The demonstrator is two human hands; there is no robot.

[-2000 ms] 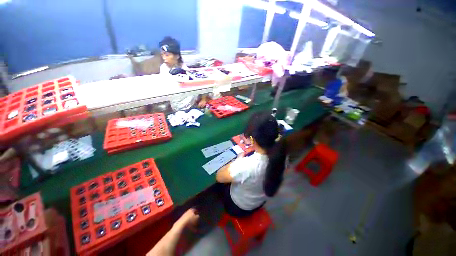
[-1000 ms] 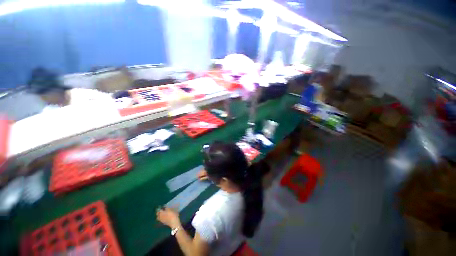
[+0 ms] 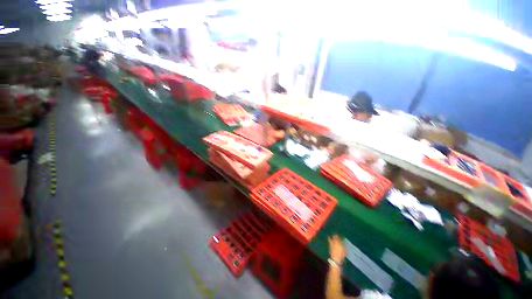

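Neither of my hands is in view. The view is blurred. A red compartment tray point(image 3: 315, 204) with dark round parts and a pale strip across its pockets lies on the near edge of the green belt point(image 3: 344, 222). A stack of red trays point(image 3: 239, 149) stands just beyond it. Another red tray point(image 3: 373, 193) with a pale slip lies farther in on the belt. A lower tray point(image 3: 236, 248) with dark parts sits beside the belt, by a red stool point(image 3: 274, 268).
A seated worker's hand point(image 3: 336, 251) with a bracelet is at the belt edge by pale cards point(image 3: 368, 266); the dark-haired head point(image 3: 466, 277) is at bottom right. Another person point(image 3: 363, 105) is behind the white shelf. A grey aisle point(image 3: 128, 233) with yellow-black tape runs left.
The view has swung left along the belt, bringing the aisle and tray stack into sight. The seated worker has shifted to the bottom right. My arm seen two seconds ago is out of view.
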